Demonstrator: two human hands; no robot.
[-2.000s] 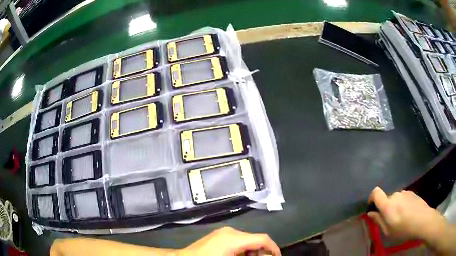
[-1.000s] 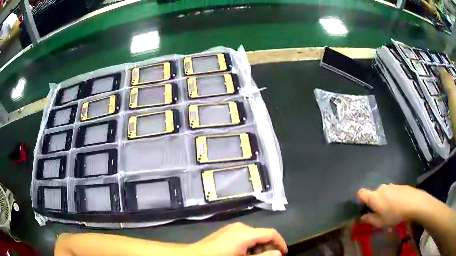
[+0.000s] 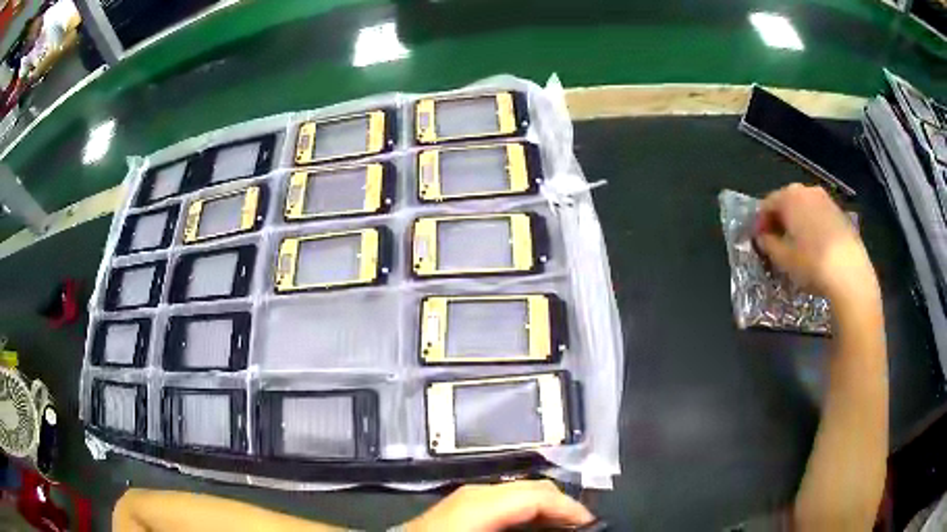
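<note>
The clear parts bag (image 3: 784, 304), full of small silver bits, lies right of the tray. My right hand (image 3: 805, 237) is over the bag, fingertips down at its upper part; whether they pinch a part cannot be told. My left hand (image 3: 509, 507) is at the bottom edge, curled and partly cut off, with a thin dark edge showing at its fingertips. The blister tray (image 3: 337, 330) holds phone frames: gold-edged ones such as this phone frame (image 3: 439, 416) at the right and top, plain black ones at the left and bottom. One pocket in the third column is bare.
A black flat box (image 3: 794, 138) lies behind the bag. A tray stack (image 3: 903, 197) stands at the far right. The crinkled tray liner (image 3: 597, 343) overhangs the tray's right edge. The green conveyor belt (image 3: 623, 47) runs behind the bench. A white fan (image 3: 16, 410) is at the lower left.
My right hand has moved up and forward from the bench's front edge onto the parts bag. My left hand stays low, its fingers now lower in view. The other person's arm at the tray stack is out of view.
</note>
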